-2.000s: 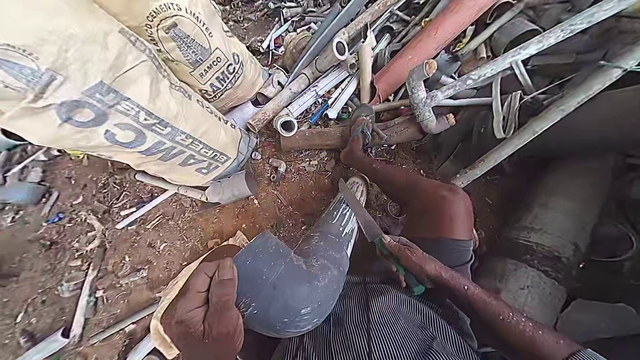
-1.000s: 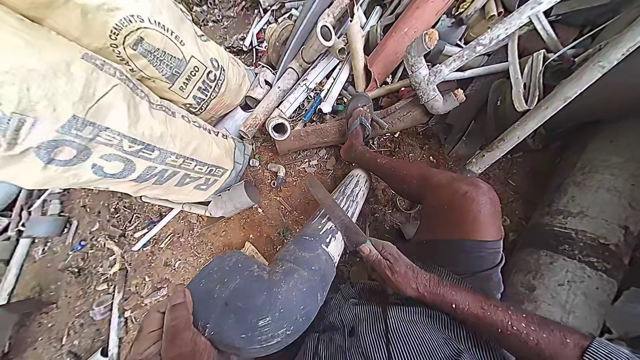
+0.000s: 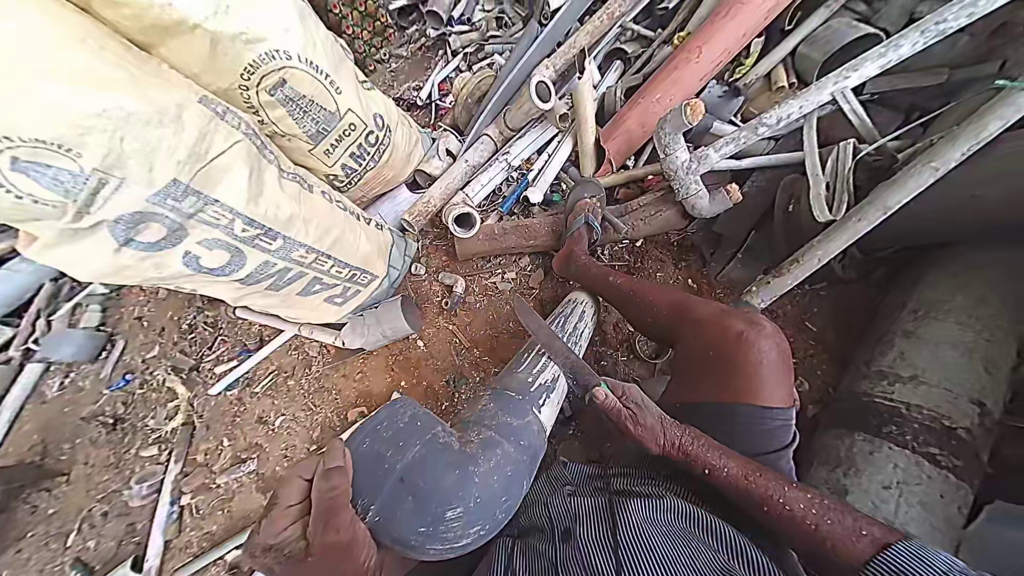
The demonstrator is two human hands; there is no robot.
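Note:
A grey plastic pipe elbow (image 3: 448, 480) lies at my lap, its narrower arm pointing away from me with a scraped, whitish surface. My left hand (image 3: 316, 516) grips the rim of its wide end at the lower left. In my right hand (image 3: 632, 412) is a knife (image 3: 556, 344) with a long, dull blade; a bit of green handle shows by the thumb. The blade lies across the scraped arm, its tip pointing up and left. Whether the edge touches the plastic cannot be told.
Printed cement sacks (image 3: 264, 248) stand at the upper left. Scrap pipes (image 3: 504, 152) pile up ahead, beside a reddish pipe (image 3: 688, 80). My sandalled foot (image 3: 582, 228) rests by a brown pipe piece (image 3: 520, 236). A thick, dirty pipe (image 3: 920, 400) lies at the right.
The elbow's wide end and my left hand first moved down and left, then back up somewhat. The knife stays in my right hand over the scraped arm.

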